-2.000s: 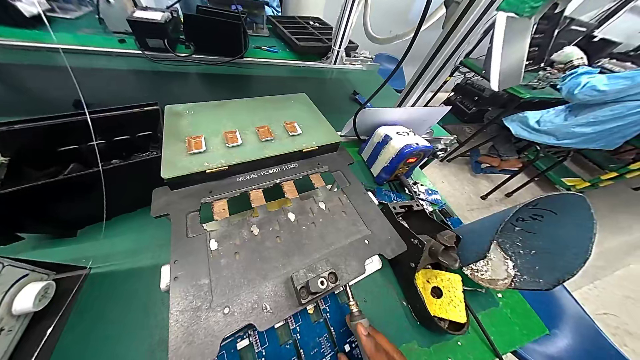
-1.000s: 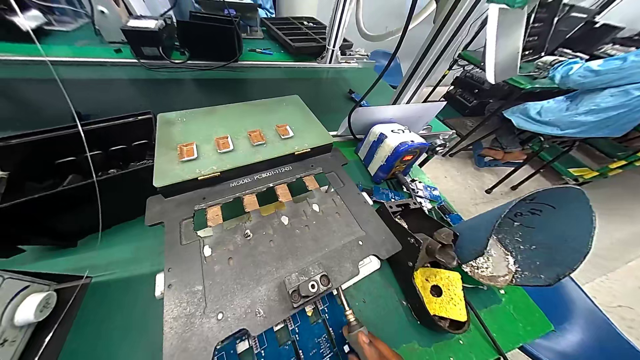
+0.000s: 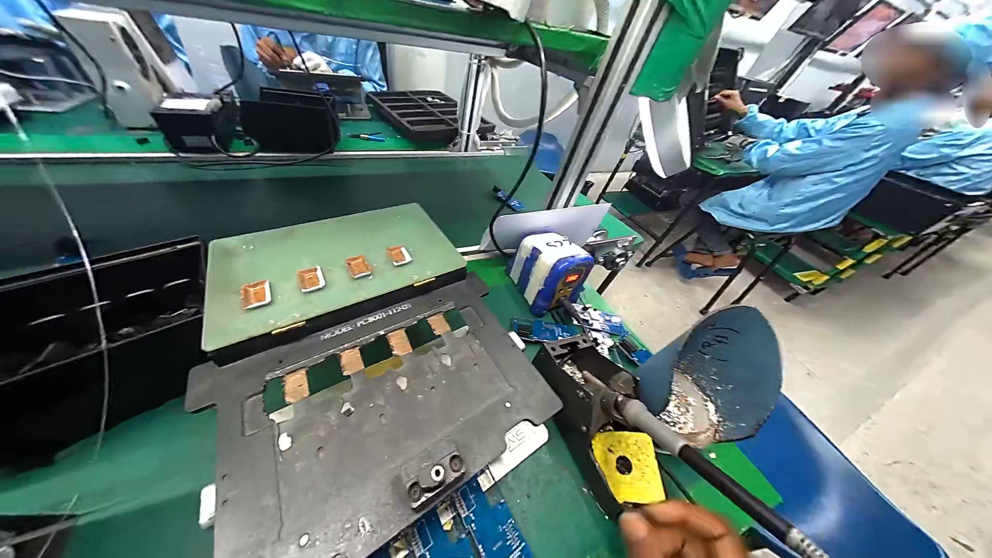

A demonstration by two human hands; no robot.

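My right hand is at the bottom edge, partly cut off, just below the yellow sponge; whether its fingers hold anything is unclear. A soldering iron rests with its front end in the black iron stand, its dark handle slanting down to the right of the hand. The dark metal fixture plate lies left of the stand, with copper-coloured and green strips along its slot and a small metal block. Blue circuit boards show beneath its lower edge. My left hand is out of view.
Behind the plate, a green-topped block carries several small copper-coloured pieces. A blue-and-white soldering station and loose boards stand behind the stand. A curved blue sheet holds solder debris. Black bins are left; co-workers in blue smocks sit beyond.
My right hand has moved right, away from the circuit boards under the plate. The soldering iron it held there is now in the stand. The view has tilted up.
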